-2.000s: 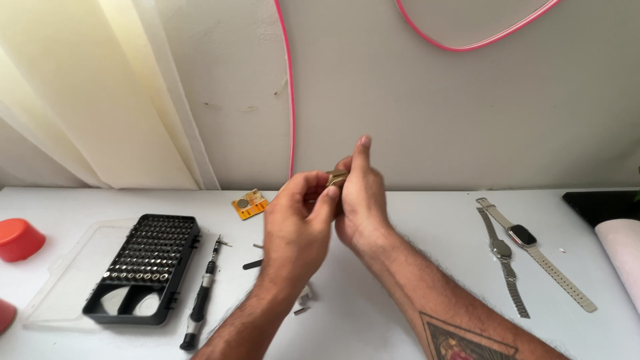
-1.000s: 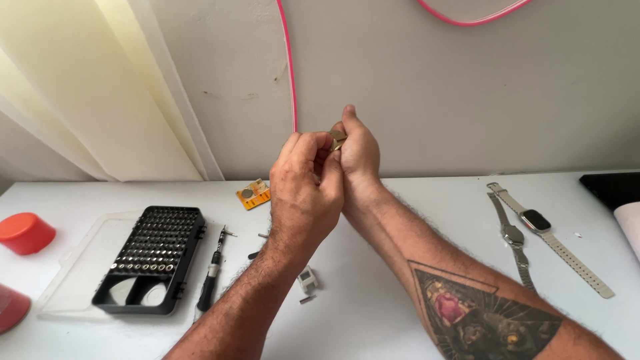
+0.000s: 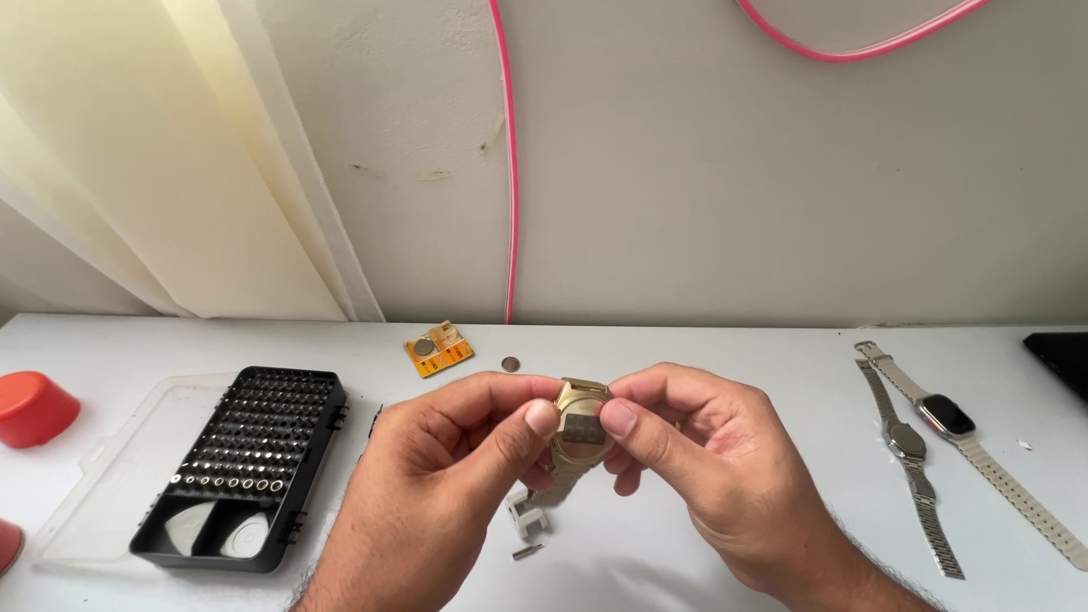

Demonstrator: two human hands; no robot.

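A gold-coloured wristwatch with a digital-looking face is held upright between my two hands, its metal band hanging below. My left hand pinches the left side of the case with thumb and fingers. On the right side of the case, my right hand grips it the same way. Under the watch on the white table lie a small white plastic holder and a short metal bit. Behind my hands are a button cell and an orange battery blister card with a cell in it.
A black case of screwdriver bits with its clear lid stands at left, beside a red object. At right lie a silver metal-band watch and a smartwatch with a beige strap. A dark object is at the right edge.
My hands have come down from in front of the wall and moved apart to either side of the watch. Its face now shows toward the camera, and the loose button cell has come into sight.
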